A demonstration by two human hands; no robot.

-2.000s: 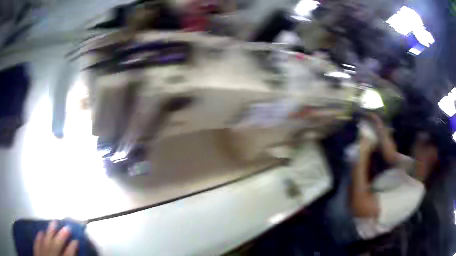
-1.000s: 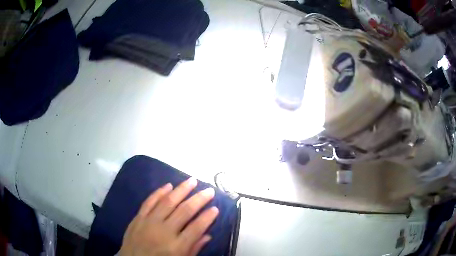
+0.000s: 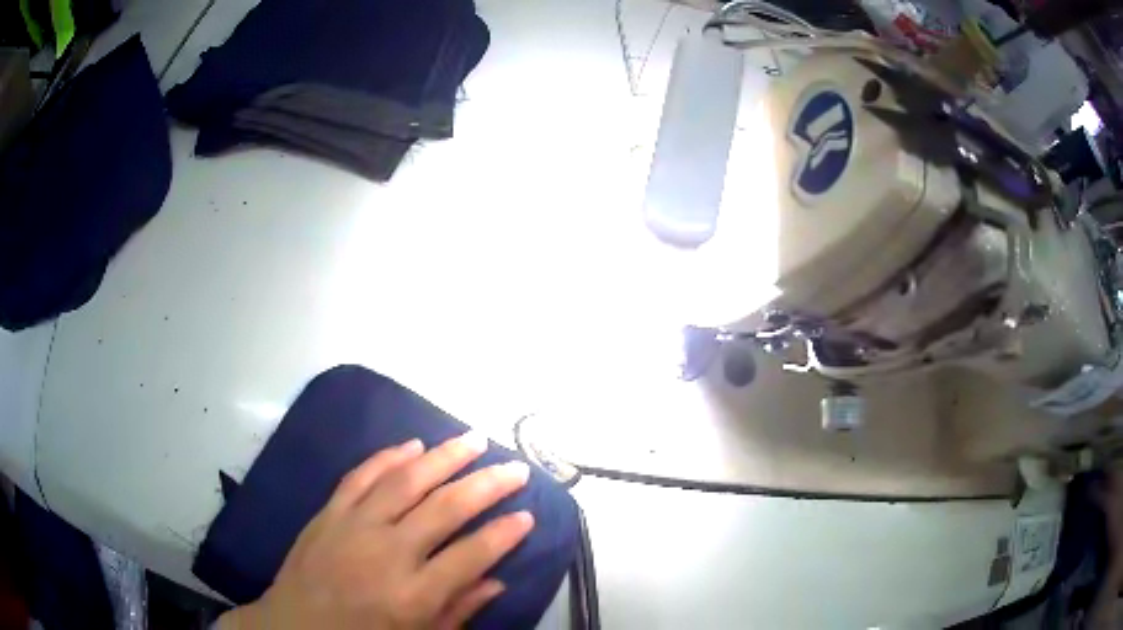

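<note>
A navy fabric piece (image 3: 302,449) with rounded corners lies at the table's near edge. A small dark tab sticks out from its left side, and a thin dark strip (image 3: 587,560) runs down beside its right side. My left hand (image 3: 400,529) lies flat on the piece, palm down, with the fingers a little apart. The hand hides the middle of the piece, and its lower part is cut off by the picture's edge. My right hand is not in view.
Stacked navy pieces with grey ends (image 3: 333,117) lie at the upper left, and another navy pile (image 3: 86,197) at the far left. A cream sewing machine (image 3: 862,185) stands at the right. Glare covers the middle of the white table (image 3: 148,406).
The view has swung back from the workshop to the table. Since one second ago it has shifted slightly; more of the piece's lower left corner shows. My left hand stays on the piece.
</note>
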